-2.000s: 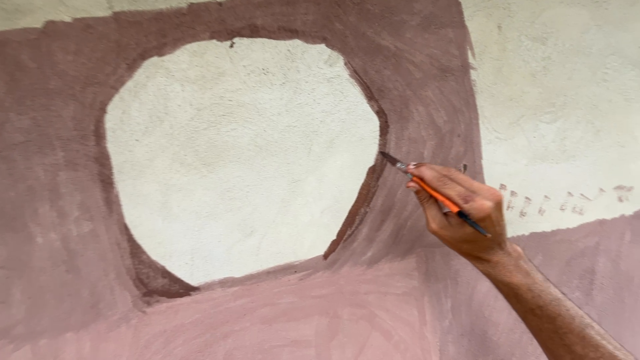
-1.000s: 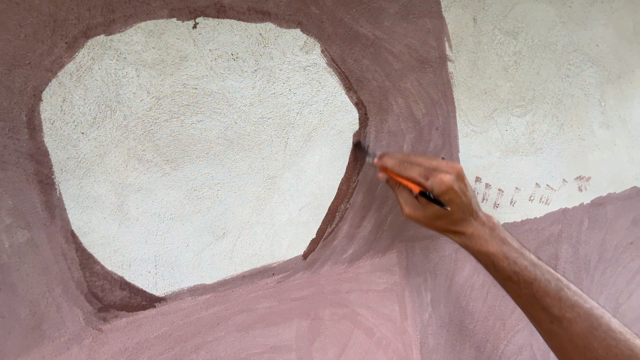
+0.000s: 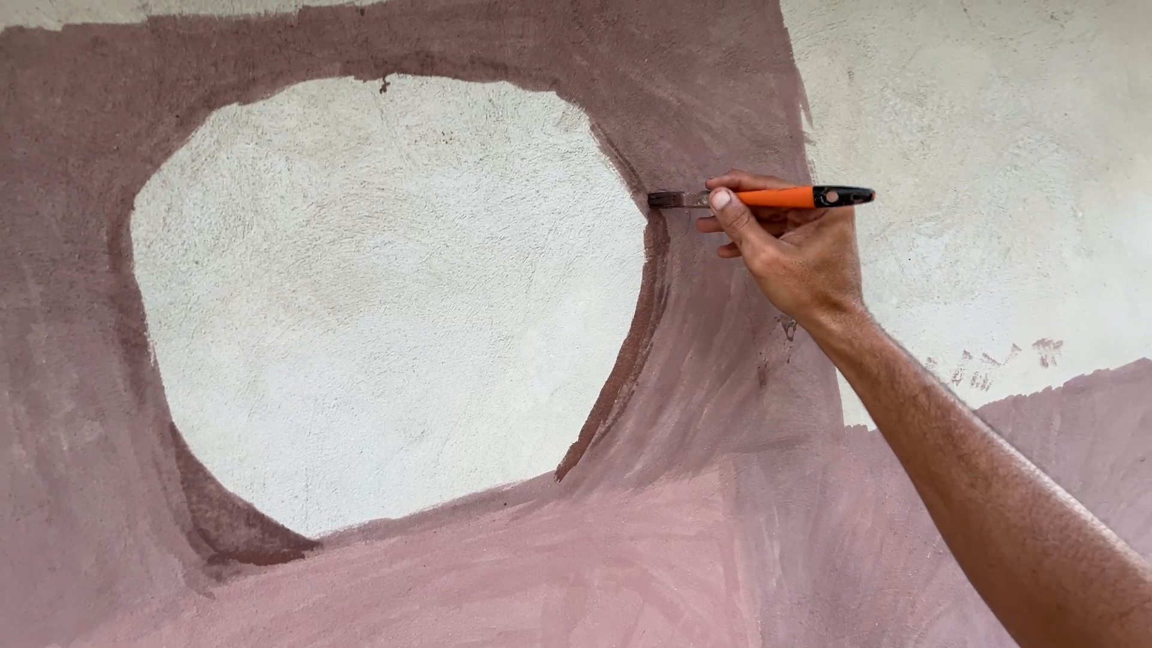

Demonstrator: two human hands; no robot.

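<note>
My right hand [image 3: 792, 243] holds a flat paintbrush [image 3: 774, 197] with an orange handle and black end, pinched near its metal ferrule. The brush lies nearly level, its dark bristles pointing left at the right edge of a rounded off-white patch [image 3: 387, 297] on a rough plastered wall. Mauve-brown paint [image 3: 720, 108] surrounds that patch. Just below the bristles, a darker brown band [image 3: 630, 351] curves down along the patch's lower right edge. My left hand is out of view.
Lighter pink paint [image 3: 504, 576] covers the wall below the round patch. Off-white wall [image 3: 981, 180] lies to the right, with small brown brush marks [image 3: 972, 367] on it. A darker brown area [image 3: 238, 517] borders the patch at lower left.
The brush has turned from slanting down to the right to nearly level, and my right hand has rolled so that its thumb shows. The darker band beneath the bristles looks wider at its top.
</note>
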